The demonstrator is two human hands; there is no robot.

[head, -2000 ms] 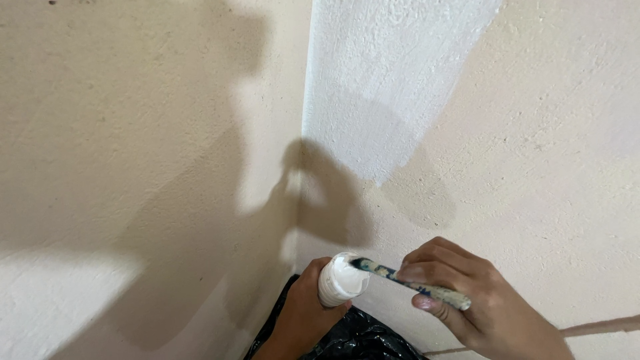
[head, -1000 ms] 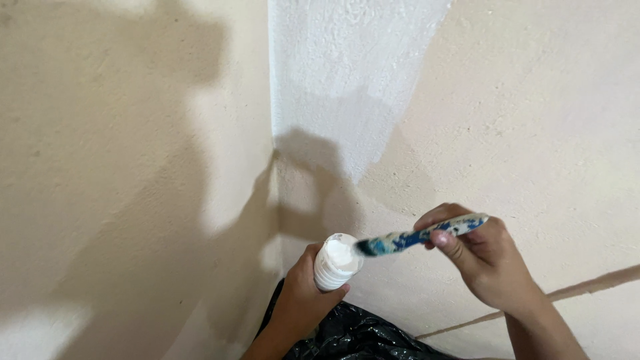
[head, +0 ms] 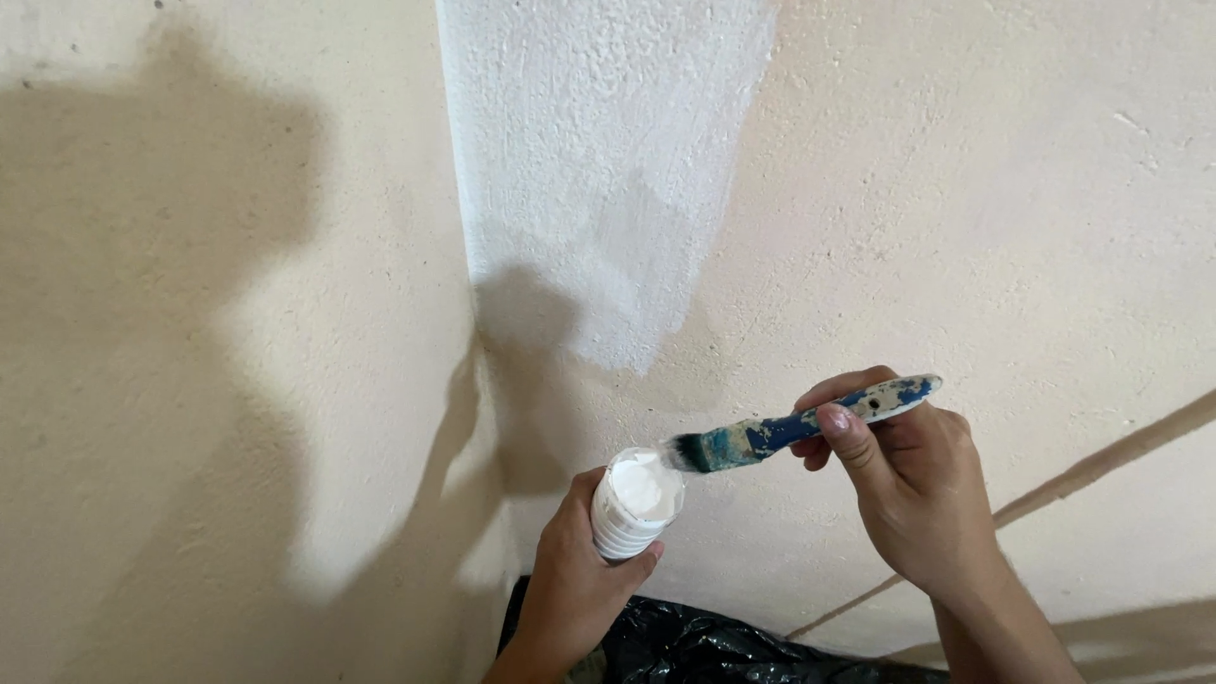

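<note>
My left hand (head: 579, 570) is wrapped around a ribbed white plastic cup (head: 627, 527), tilted so that the white paint (head: 638, 484) inside shows. In my right hand (head: 912, 484) is a paintbrush (head: 779, 432) with a blue, paint-spattered handle, held between thumb and fingers. Its dark bristles, whitish at the tip, are at the cup's right rim; whether they touch it I cannot tell. Behind and above the hands, a patch of white paint (head: 608, 190) covers the beige wall beside the corner, ending in a ragged lower edge.
Another beige wall (head: 190, 380) meets the painted one at a corner on the left. Crumpled black plastic sheeting (head: 703, 641) lies at the foot of the corner. A brown line (head: 1102, 465) runs slantwise along the lower right wall. Shadows fall on both walls.
The brush was over the cup's mouth two seconds ago; its bristles are now at the right rim, and the handle's far end points up to the right. My left hand keeps hold of the cup.
</note>
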